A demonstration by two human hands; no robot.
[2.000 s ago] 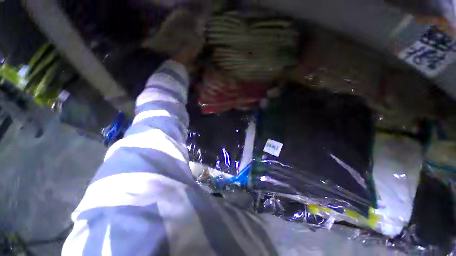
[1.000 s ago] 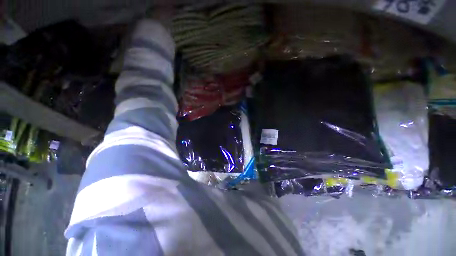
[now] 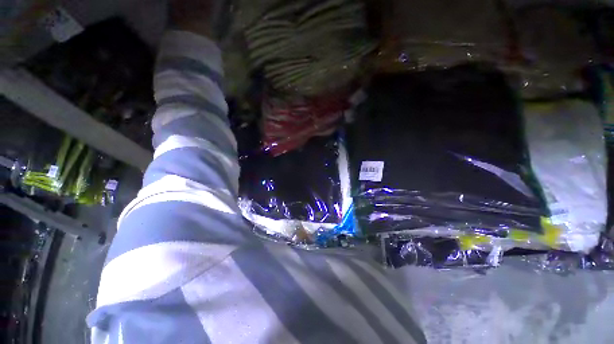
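My left arm in a blue-grey and white striped sleeve reaches up to the top edge. Only a dark part of my left hand (image 3: 191,16) shows there, cut off by the edge. Its fingers and anything in them are hidden. My right hand is out of the picture. Right of the sleeve lie a red bundle (image 3: 296,121), a pale green striped bundle (image 3: 310,50) and a dark bagged pack (image 3: 289,181). A larger dark polybagged pack (image 3: 444,148) with a white sticker (image 3: 371,170) lies beside them.
A white bagged pack (image 3: 569,168) lies at the right. Pale rails (image 3: 74,114) cross the left side, near yellow-green banded bundles (image 3: 71,168). A white label (image 3: 62,24) shows at the upper left. Pale floor (image 3: 498,309) shows at the lower right.
The view has turned and shifted, so the packs now lie nearly level and higher. My left forearm now points more upward, and its hand is cut off at the top edge.
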